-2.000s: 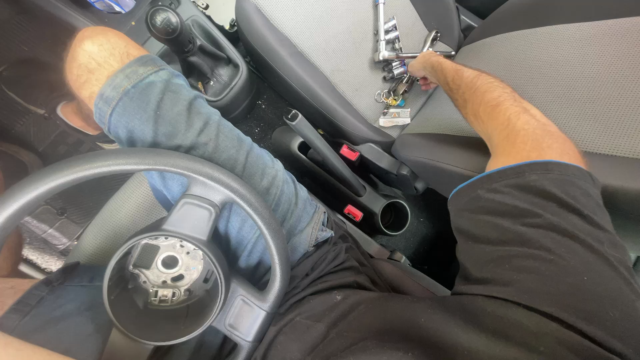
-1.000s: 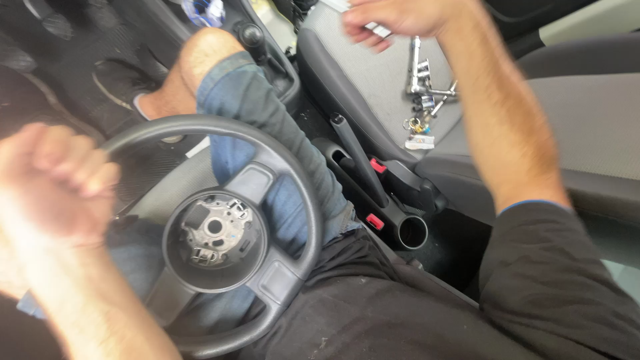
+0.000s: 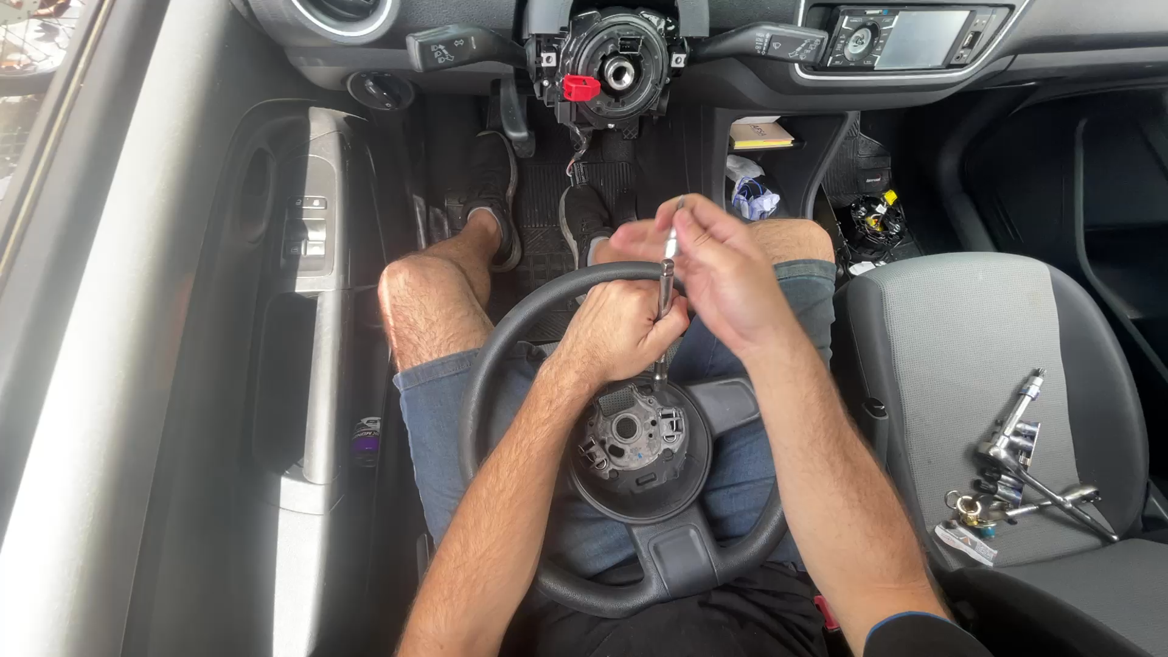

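A detached steering wheel (image 3: 689, 547) lies on my lap, its bare metal hub facing up. My left hand (image 3: 620, 330) is closed around a slim metal tool shaft (image 3: 665, 301), over the wheel's upper rim and hub. Just above it, my right hand (image 3: 725, 265) holds a small bright metal piece (image 3: 672, 239) at the shaft's upper end; motion blurs its fingers, and the piece's exact kind is unclear. Ahead, the exposed steering column (image 3: 620, 73) has a red connector (image 3: 581, 88) and a hollow central shaft.
On the passenger seat (image 3: 967, 310) lie a ratchet and extension bars (image 3: 1049, 493), sockets (image 3: 1024, 443) and keys on a ring (image 3: 972, 509). Stalks (image 3: 465, 47) flank the column. The door panel (image 3: 315, 383) is at the left. A bundle of black wiring (image 3: 876, 228) sits in the passenger footwell.
The view has swung from the passenger seat toward the dashboard. My right hand has come from above that seat to my left hand, which now grips the tool shaft over the wheel.
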